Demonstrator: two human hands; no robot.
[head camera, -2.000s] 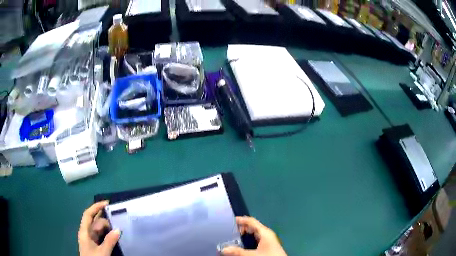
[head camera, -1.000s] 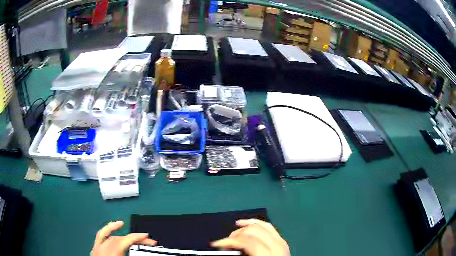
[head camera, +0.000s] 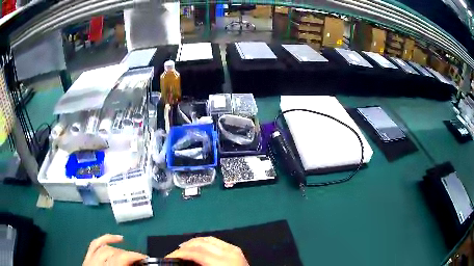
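My left hand (head camera: 112, 253) and my right hand (head camera: 210, 251) are side by side at the bottom edge, both partly cut off. Between them a thin dark and silver edge of the laptop (head camera: 162, 261) shows; the rest is out of the picture. Both hands hold it by this edge, fingers curled over it. The black foam mat (head camera: 265, 244) lies on the green bench behind and to the right of the hands. The electric screwdriver (head camera: 289, 160) rests beside the white foam block, its bit towards me.
A white parts box (head camera: 70, 191) with a label sheet (head camera: 131, 200) stands left. A blue parts bin (head camera: 192, 167), a screw tray (head camera: 248, 171) and an amber bottle (head camera: 170, 85) are in the middle. The white foam block (head camera: 325, 132) is right. Laptops (head camera: 255, 50) on black pads line the back.
The laptop, first seen face-on over the mat, is now seen only as a thin edge at the bottom. My right hand has moved left, close to my left hand. More of the mat is uncovered.
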